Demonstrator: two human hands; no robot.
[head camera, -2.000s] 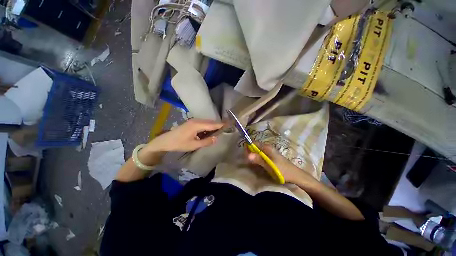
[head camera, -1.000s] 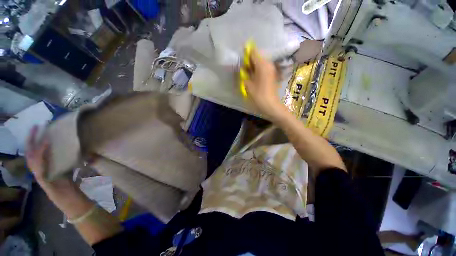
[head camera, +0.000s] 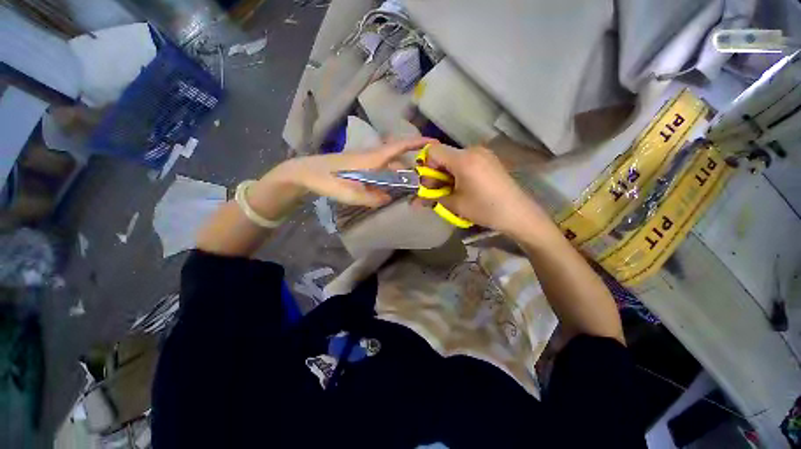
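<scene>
My right hand holds the yellow-handled scissors in front of my lap, with the silver blades pointing left across my left hand. My left hand is beside the blades, its fingers reaching toward my right hand. It seems to pinch the edge of a beige-grey panel, which hangs below both hands over my lap; the gripped edge is mostly hidden by the fingers. More pale panels lie on the machine table above my hands.
Yellow PIT tapes cross the machine bed at the right. A bundle with pale cord lies left of the table panels. A blue crate stands on the floor at upper left, with scraps nearby.
My left hand has come back from the far left, where it held a large panel. My right hand has moved down from above the table with the scissors, and both hands are now together.
</scene>
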